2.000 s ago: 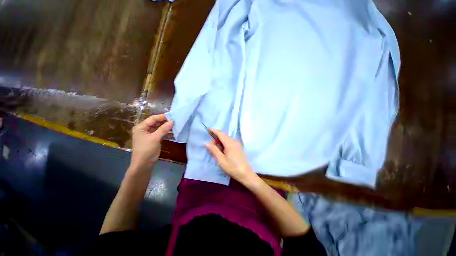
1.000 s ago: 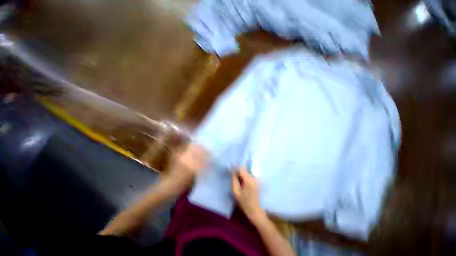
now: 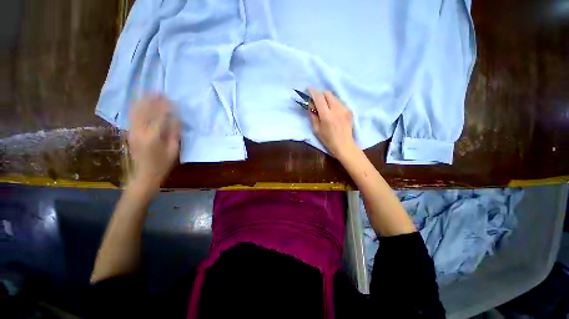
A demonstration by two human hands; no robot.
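Observation:
A light-blue shirt (image 3: 281,81) lies spread on the table before me, its curved hem towards me. The left sleeve's cuff (image 3: 213,149) and the right sleeve's cuff (image 3: 428,151) lie near the front edge. My right hand (image 3: 332,121) holds thread snips (image 3: 304,101), dark blades open and pointing up-left, over the shirt near the hem. My left hand (image 3: 151,134) is blurred, over the edge of the left sleeve; whether it holds cloth cannot be told.
The brown table (image 3: 56,81) has yellow edging along its front. A pale grey plastic bin (image 3: 524,261) below the edge at right holds crumpled blue shirts (image 3: 455,227). A magenta apron (image 3: 281,218) is on my lap.
The view has straightened and the shirt now lies nearer the table's front edge. My left hand no longer visibly pinches the sleeve edge. My right hand has moved right, over the hem.

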